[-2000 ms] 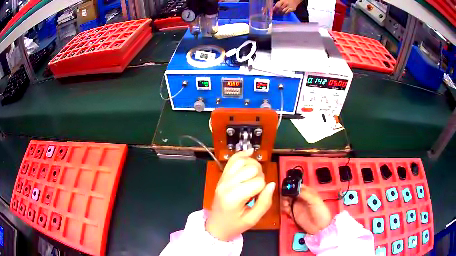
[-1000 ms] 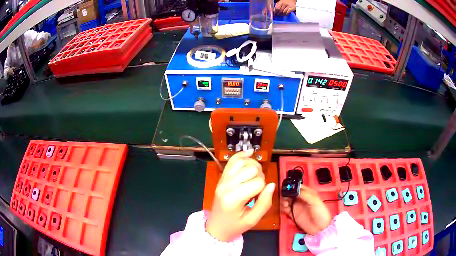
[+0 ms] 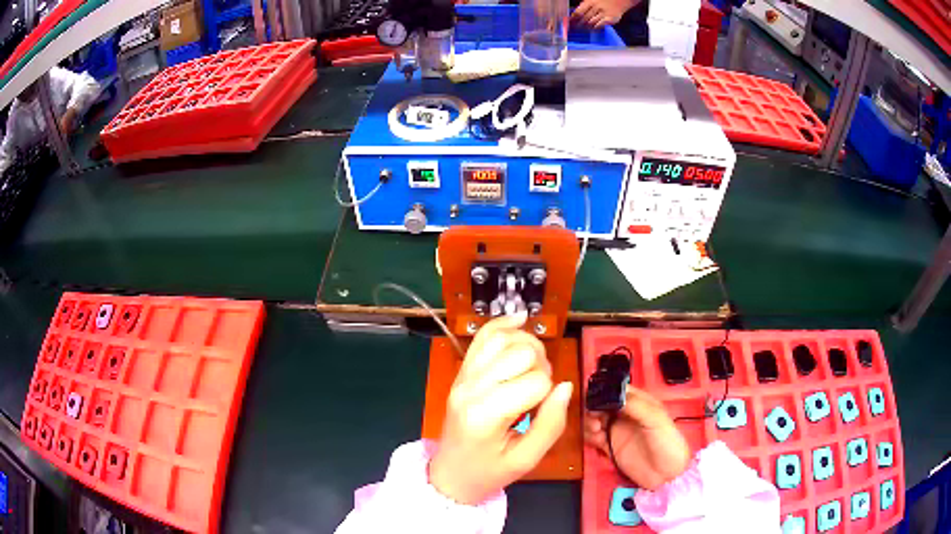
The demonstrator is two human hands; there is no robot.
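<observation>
My left hand (image 3: 503, 407) is closed in a fist in front of the orange-brown test fixture (image 3: 511, 250), at its metal clamp linkage. The clamp handle is hidden in the fist. A bit of a teal holder (image 3: 522, 423) shows past the fingers at the fixture's base. My right hand (image 3: 644, 438) holds a small black watch module (image 3: 605, 388) by its lower edge, over the left part of the right-hand blister tray (image 3: 683, 430). The module's face looks dark. A black cable (image 3: 611, 443) hangs from it past my fingers.
The left-hand blister tray (image 3: 188, 417) is partly filled with small dark pieces. Behind the fixture stand a blue test instrument (image 3: 448, 214) and a white power supply (image 3: 674, 214), with a paper slip (image 3: 659, 273) below. Spare trays (image 3: 209, 130) stand at the back left. Another person's hand (image 3: 600, 13) shows at the top.
The lit cyan mark on the module's face has gone dark. The power supply's green digits have changed slightly. Both my hands have stayed in place. At the far left, a pale-clothed person has come further into view.
</observation>
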